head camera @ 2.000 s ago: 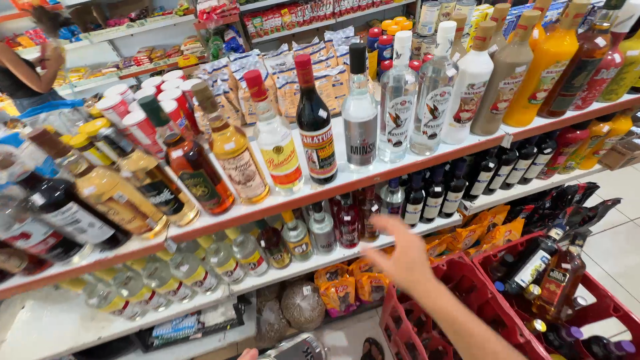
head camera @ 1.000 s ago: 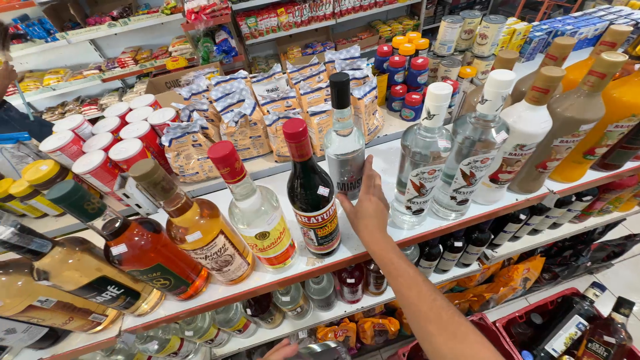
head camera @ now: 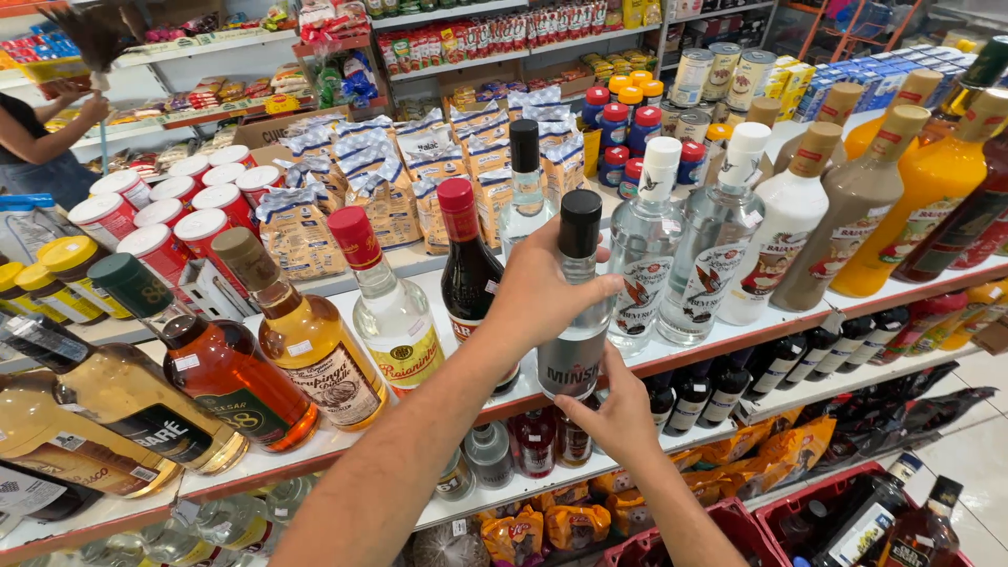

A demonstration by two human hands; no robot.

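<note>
A clear glass bottle with a black cap and grey label (head camera: 573,346) is held upright at the shelf's front edge. My left hand (head camera: 551,291) wraps its neck and shoulder from the left, the arm crossing in front of the dark red-capped bottle (head camera: 472,276). My right hand (head camera: 618,409) supports its lower part from below and the right. Behind it stands another clear bottle with a black cap (head camera: 526,189). Clear white-capped gin bottles (head camera: 642,244) are just to the right. A red-capped bottle with a yellow label (head camera: 398,315) stands to the left.
Amber bottles (head camera: 315,346) line the shelf at left, cream and orange liqueur bottles (head camera: 854,213) at right. Paper bags (head camera: 378,189) and lidded red cans (head camera: 209,228) stand behind. Below are a lower shelf of bottles (head camera: 728,386) and red crates (head camera: 736,535). A person's arm (head camera: 47,134) shows far left.
The single hand that reached among the bottles a second ago is replaced in view by both hands around a black-capped bottle in front of another. The view has shifted.
</note>
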